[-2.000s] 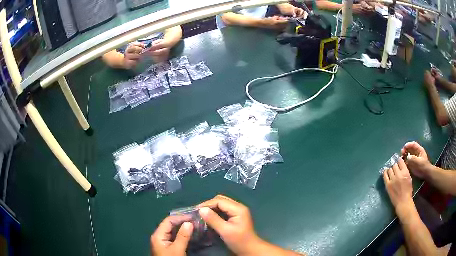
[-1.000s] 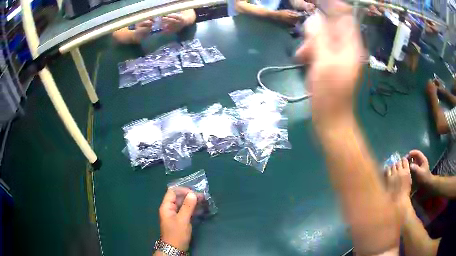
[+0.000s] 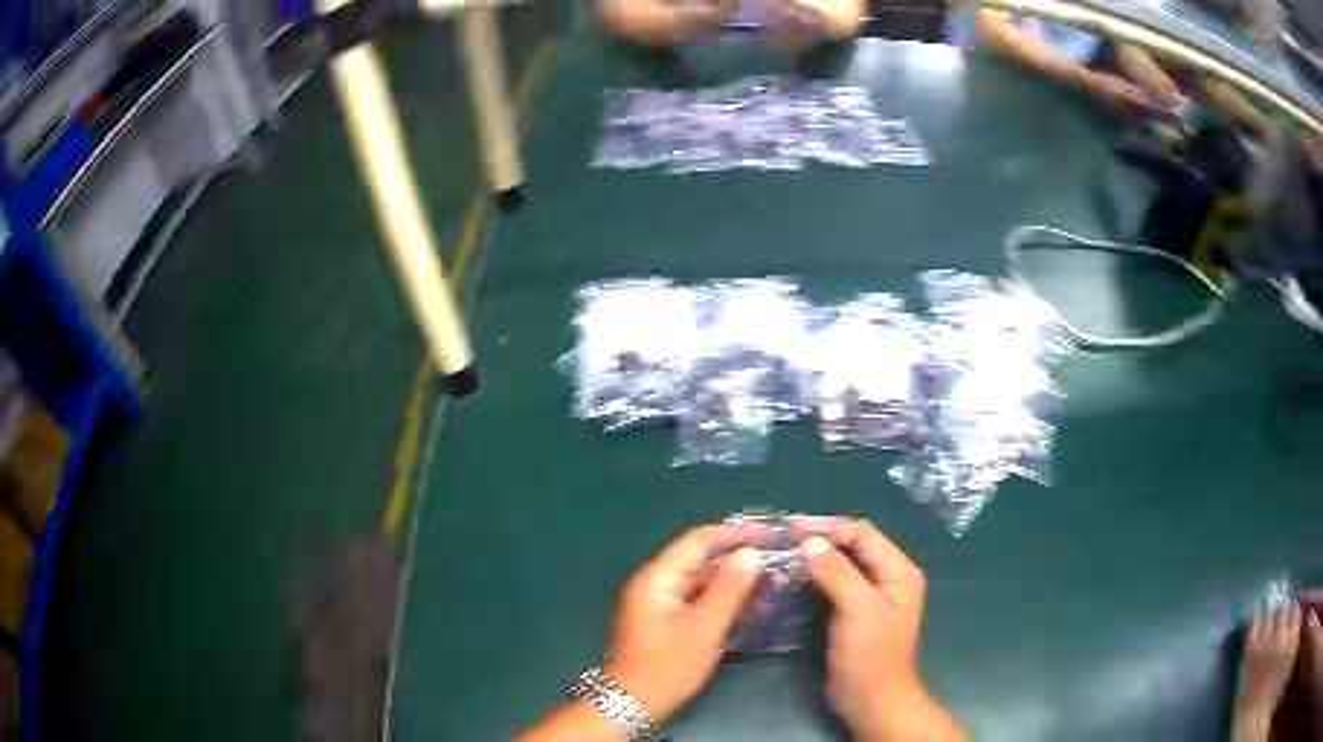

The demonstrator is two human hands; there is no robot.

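A small clear zip bag with dark contents is held low in front of me, over the green bench top. My left hand, with a metal bracelet or watch band at the wrist, pinches its upper left side. My right hand pinches its upper right side, thumbs near the bag mouth. The fingers hide much of the bag and its contents are blurred. Beyond my hands lies a pile of filled bags, overlapping in a glaring row.
Another row of bags lies before a person's hands at the far side. A white cable loop lies right of the pile. Cream shelf posts stand at left. Another person's hand is at lower right.
My right hand has come back from reaching over the bench and now grips the bag with my left. The view has turned left, so the bench things sit further right.
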